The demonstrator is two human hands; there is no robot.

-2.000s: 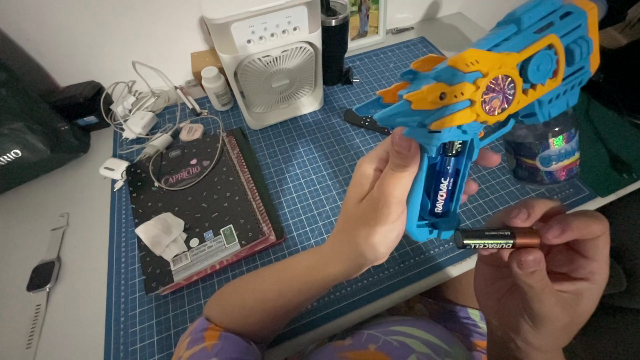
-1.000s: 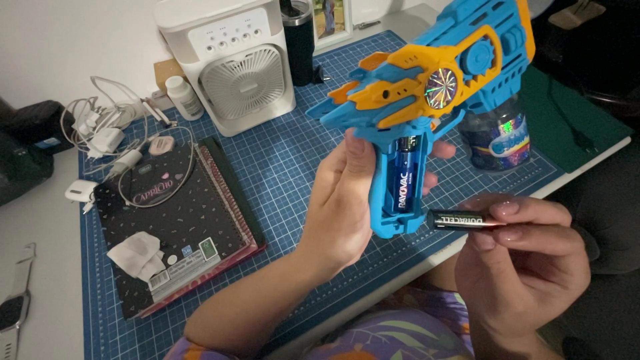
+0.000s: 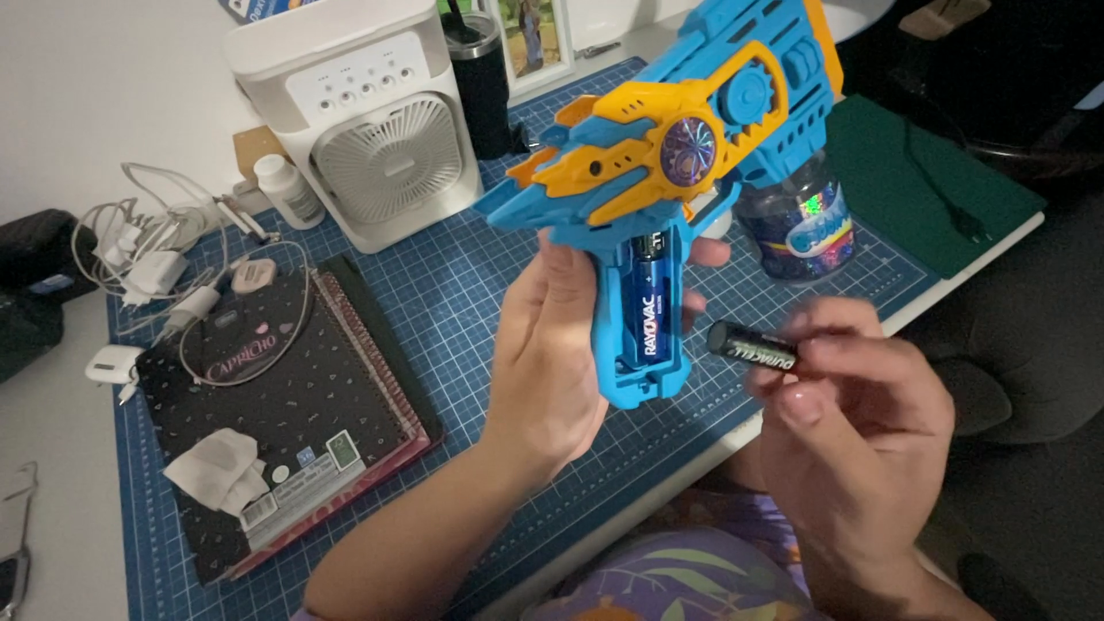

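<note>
A blue and orange plastic toy gun [image 3: 638, 155] is held up by its grip in my left hand [image 3: 548, 362], thumb on the near side and fingertips showing behind. The grip's battery compartment is uncovered, and a blue Rayovac battery [image 3: 649, 310] sits lengthwise in it, with part of another dark battery above. Beneath the gun's body is a clear bottle [image 3: 798, 228] with a colourful label. To the right of the grip, my right hand [image 3: 854, 405] pinches a black Duracell battery [image 3: 750, 345] between thumb and fingers, its dark end towards the grip without touching it.
A blue gridded cutting mat [image 3: 431, 285] covers much of the table. On the left lie a black notebook [image 3: 285, 405] with a crumpled tissue [image 3: 220, 470], and tangled white cables [image 3: 155, 259]. Behind stand a white fan unit [image 3: 362, 129], a white bottle [image 3: 289, 191] and a black tumbler [image 3: 479, 86].
The Duracell battery was near the lower end of the grip; my right hand now holds it further to the right, apart from the grip. My left hand still holds the toy gun.
</note>
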